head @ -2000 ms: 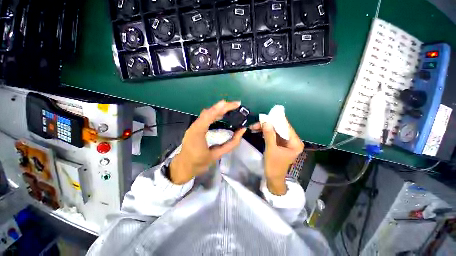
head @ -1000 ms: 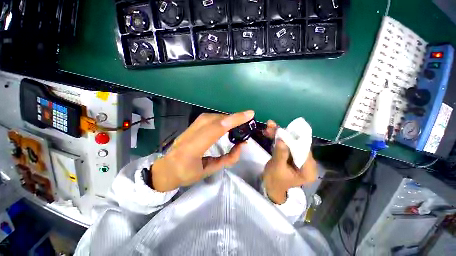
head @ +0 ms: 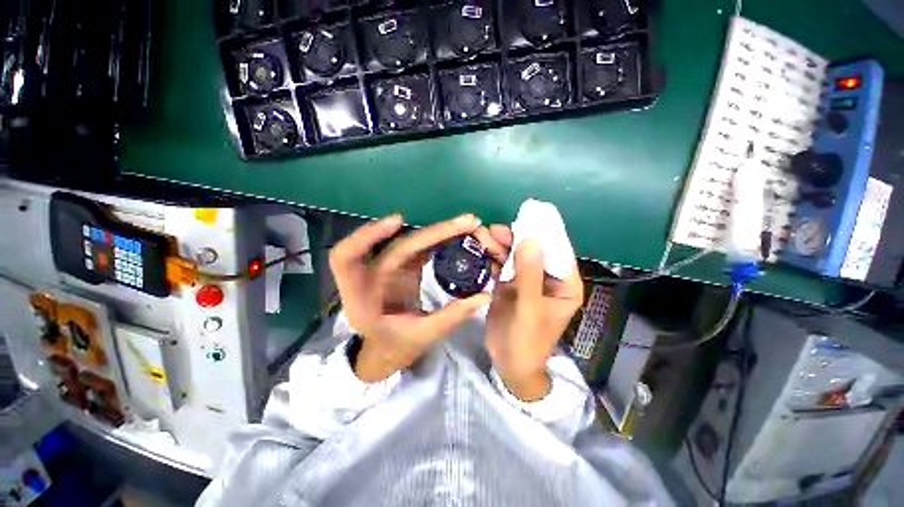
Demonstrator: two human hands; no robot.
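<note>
My left hand (head: 392, 292) holds a round black speaker unit (head: 462, 265) by its edge between thumb and fingers, its face with a small white-outlined rectangle turned up. My right hand (head: 532, 307) holds a crumpled white wiping cloth (head: 543, 238) between thumb and fingers, close to the right edge of the disc. Whether the cloth or fingertips touch the disc I cannot tell. The black blister tray (head: 426, 132) lies ahead on the green mat, with discs in its pockets; one pocket in the front row holds no disc.
Stacked blister trays (head: 74, 89) stand at the far left. A white machine (head: 233, 297) with buttons and a handheld control panel (head: 114, 253) is at left. At right are a small-parts sheet (head: 758, 99), a blue dispenser controller (head: 860, 168) and a glue syringe (head: 747, 213) with a hose.
The disc, edge-on a second ago, now faces up. My right hand and the cloth have moved left, closer to my left hand. The tray sits slightly lower in view.
</note>
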